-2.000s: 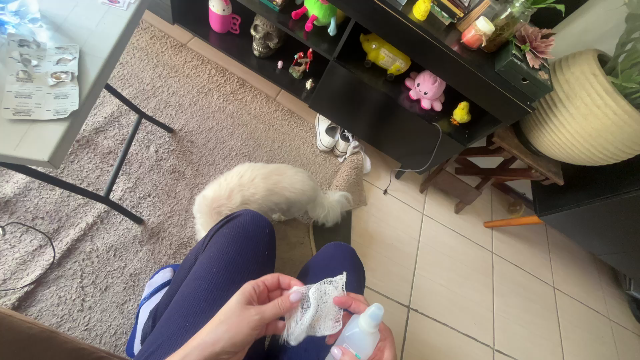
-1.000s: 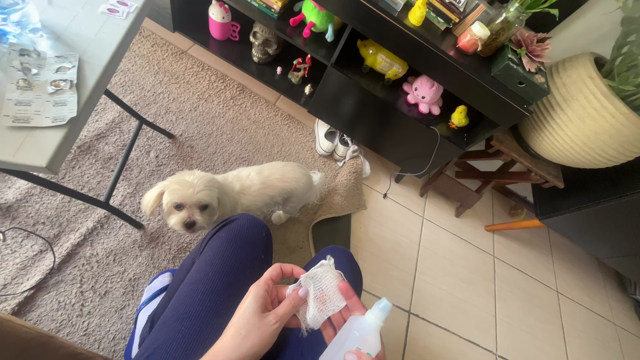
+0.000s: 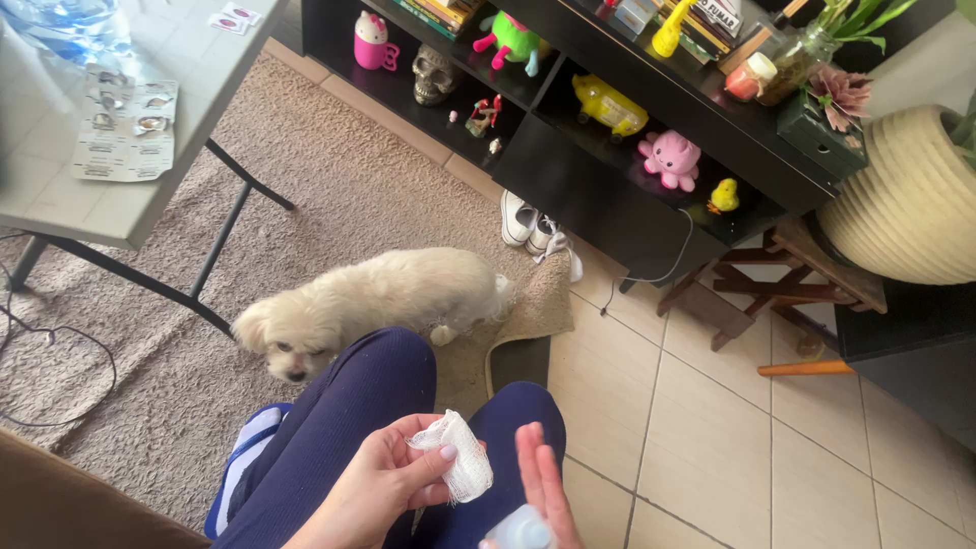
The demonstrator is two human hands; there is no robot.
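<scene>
A folded piece of white gauze (image 3: pixel 463 460) is pinched between the thumb and fingers of my left hand (image 3: pixel 389 473), above my knees. Close on its right, my right hand (image 3: pixel 547 488) holds a translucent plastic bottle (image 3: pixel 523 529) at the lower edge of the view, its cap end toward the camera. Two fingers of that hand point up, apart from the gauze. The palm and most of the bottle are cut off by the frame.
A white dog (image 3: pixel 396 293) stands on the carpet (image 3: pixel 305 168) just beyond my knees. A folding table (image 3: pixel 46 183) with blister packs (image 3: pixel 126 130) is at the left. White sneakers (image 3: pixel 526 225) lie by a black shelf (image 3: pixel 595 175) of toys. A large ribbed pot (image 3: pixel 900 198) stands right.
My right hand has come away from the gauze and moved lower with the bottle. The gauze now hangs from my left hand alone. The dog's head, raised a second ago, has lowered.
</scene>
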